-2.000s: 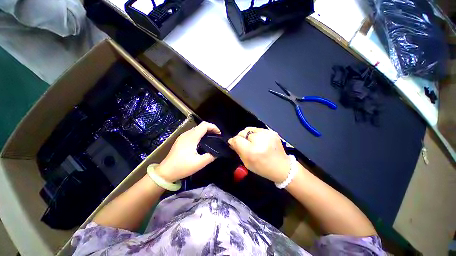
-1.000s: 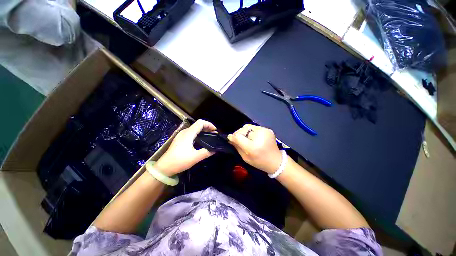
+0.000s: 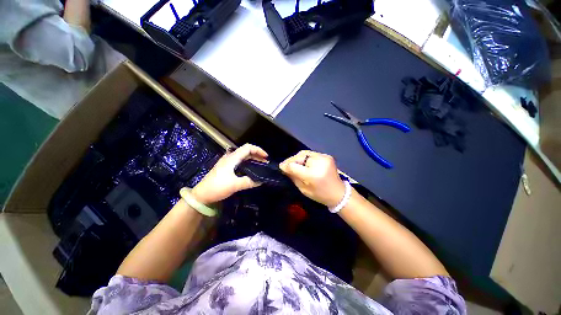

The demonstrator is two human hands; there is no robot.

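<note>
A black plastic housing (image 3: 261, 172) is held over the lap, seen narrow and dark against the dark area behind it. My left hand (image 3: 226, 177) grips its left end, thumb and fingers apart around it. My right hand (image 3: 312, 178) has its fingers curled and pinched at the right end of the housing. Whether a small part is between those fingers is hidden. Long-nose pliers (image 3: 369, 133) with blue handles lie spread on the black mat (image 3: 424, 191). A heap of small black parts (image 3: 433, 107) lies on the mat beyond them.
An open carton (image 3: 67, 132) with black wrapped units stands at the left. Black housings (image 3: 292, 31) stand on the white bench top (image 3: 258, 67). A plastic bag (image 3: 498, 43) lies at the far right. A person's grey sleeve (image 3: 52, 40) is at upper left. A red object (image 3: 297, 213) shows below my hands.
The view has shifted slightly, so the bench things sit a little higher and left than at first. My hands stay at the housing, which has tilted a little. The other person's forearm now shows.
</note>
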